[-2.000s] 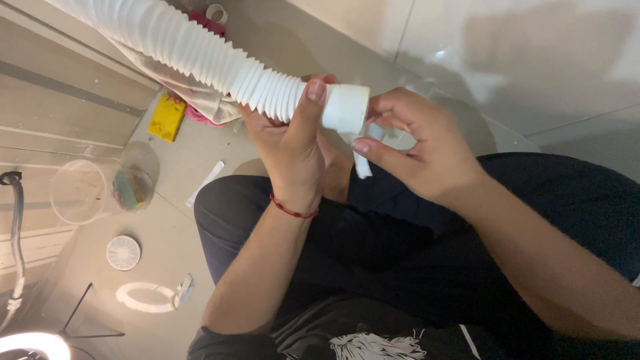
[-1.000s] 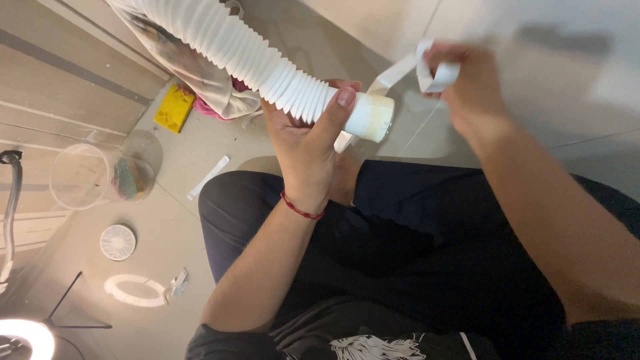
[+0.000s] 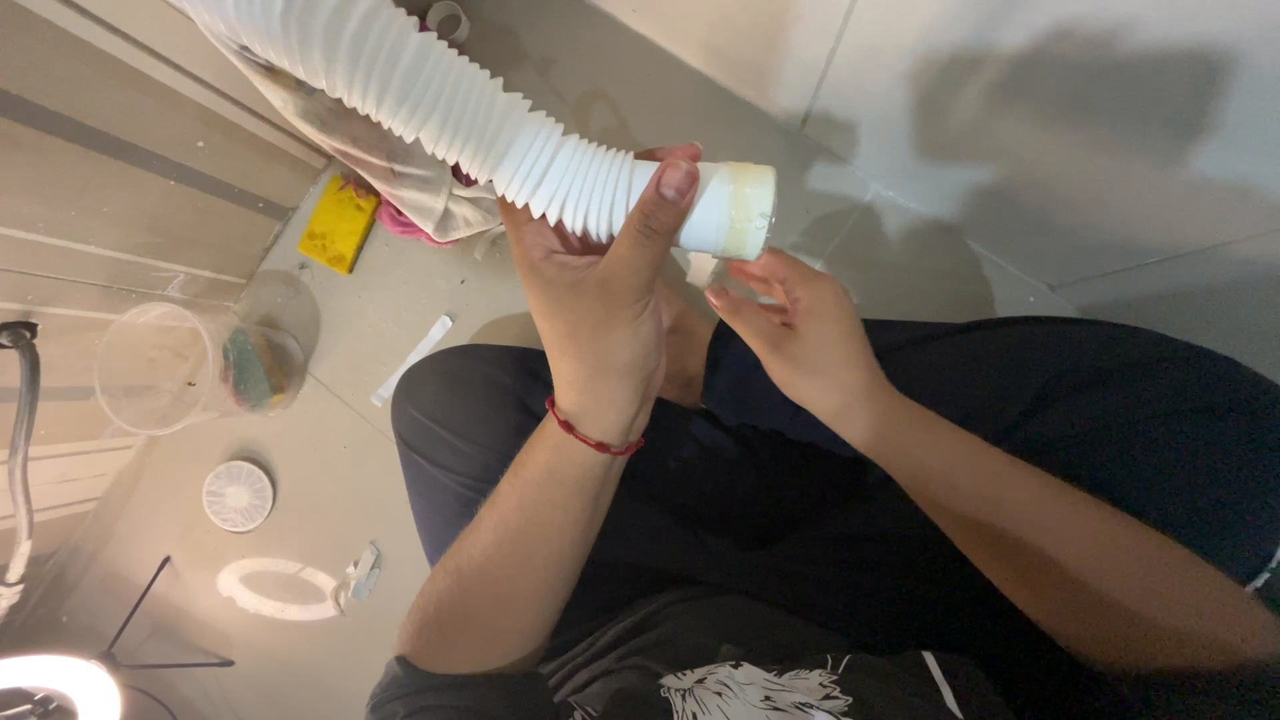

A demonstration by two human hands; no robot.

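A white corrugated plastic hose (image 3: 470,120) runs from the upper left toward the centre. My left hand (image 3: 610,270) is wrapped around it just behind its smooth end collar (image 3: 710,208), thumb on top. Around the collar's rim lies a yellowish band (image 3: 750,210). Just below that rim is my right hand (image 3: 800,330), its thumb and fingertips close to the collar's lower edge. A short piece of white strip (image 3: 701,268) shows beside those fingertips; whether they pinch it cannot be told.
On the tiled floor lie a yellow sponge (image 3: 340,224), a cloth (image 3: 420,180), a white strip (image 3: 412,360), a round white drain cover (image 3: 238,495) and a clear plastic container (image 3: 155,368) with a green thing in it. A ring light (image 3: 60,685) on a tripod stands lower left.
One second ago my right hand was out to the right with a looped white strip stretched from the collar. It is now back close under the collar's rim. My left hand keeps its hold on the hose.
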